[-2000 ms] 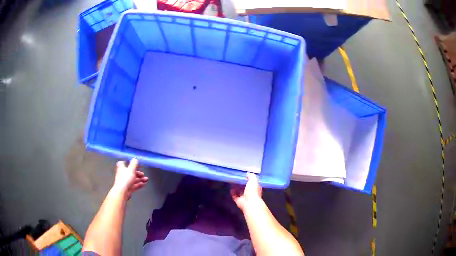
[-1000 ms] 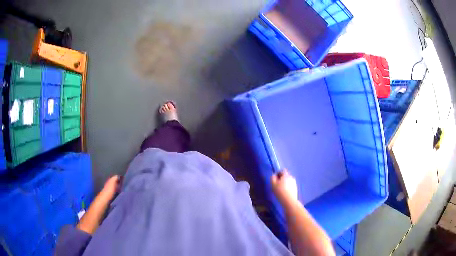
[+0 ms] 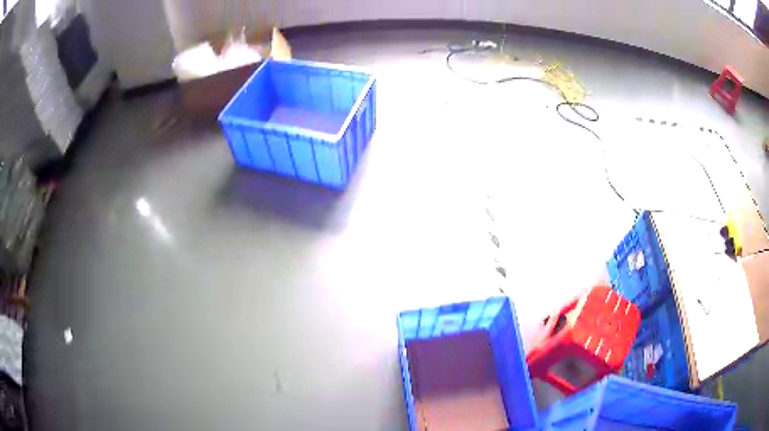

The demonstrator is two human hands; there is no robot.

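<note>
Neither of my hands is in the picture. Nearest in front of me, a blue tote [image 3: 523, 362] with a brown bottom stands at the lower middle. To its right the rim of another blue tote [image 3: 666, 404] is cut off by the lower edge; whether a hand holds it is hidden. A red plastic stool [image 3: 603, 328] lies tilted between these and the stacked blue totes [image 3: 645, 337] at the right. A board sheet [image 3: 708, 295] covers that stack. Another open blue tote [image 3: 291, 151] stands on the floor farther off, at the upper left.
A carton [image 3: 219, 88] with white material stands behind the far tote. A black cable [image 3: 590, 126] and a yellow cord heap [image 3: 565, 82] lie on the floor at the back. A second red stool [image 3: 726, 89] stands near the right wall. Stacked goods [image 3: 18, 210] line the left edge.
The view has swung up and across the room. My hands, last seen with my right hand on a tote rim, have left the picture. The far tote, carton and cable have come into view.
</note>
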